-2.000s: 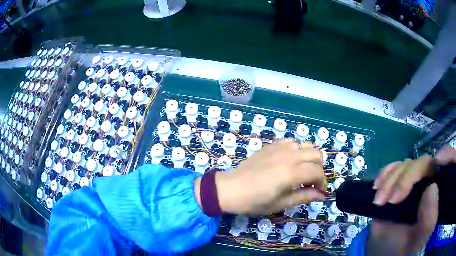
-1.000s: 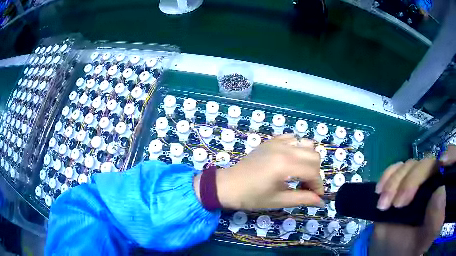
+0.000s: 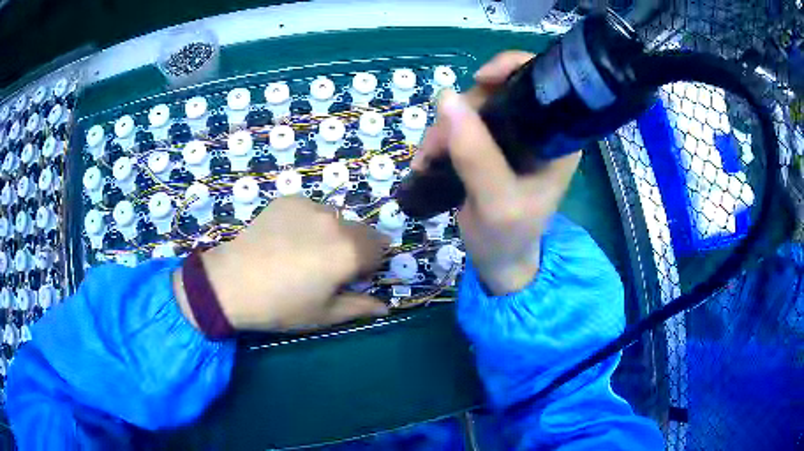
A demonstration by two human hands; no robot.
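My right hand [image 3: 502,176] is shut around a thick black electric screwdriver [image 3: 551,97] with a silver band near its rear. The screwdriver tilts down to the left, its dark tip at a white-topped unit in the tray's right part. My left hand [image 3: 286,264] lies over the lower middle of the tray, knuckles up, fingers bent toward the tip. Its fingertips are partly hidden, and I cannot tell if they pinch anything. Rows of small motor units [image 3: 281,136] with white round caps and thin coloured lead wires fill the clear blister tray [image 3: 441,62].
A translucent screw cup [image 3: 189,58] stands beyond the tray's far left edge. Another tray of units [image 3: 31,203] is at the left. A black cable [image 3: 767,158] loops at the right, before wire mesh and a blue bin [image 3: 674,167] with white contents.
The view has shifted right, so the tray and cup sit further left. The screwdriver, level before, now tilts down to the left, with its tip over the units. The mesh and blue bin have come into view.
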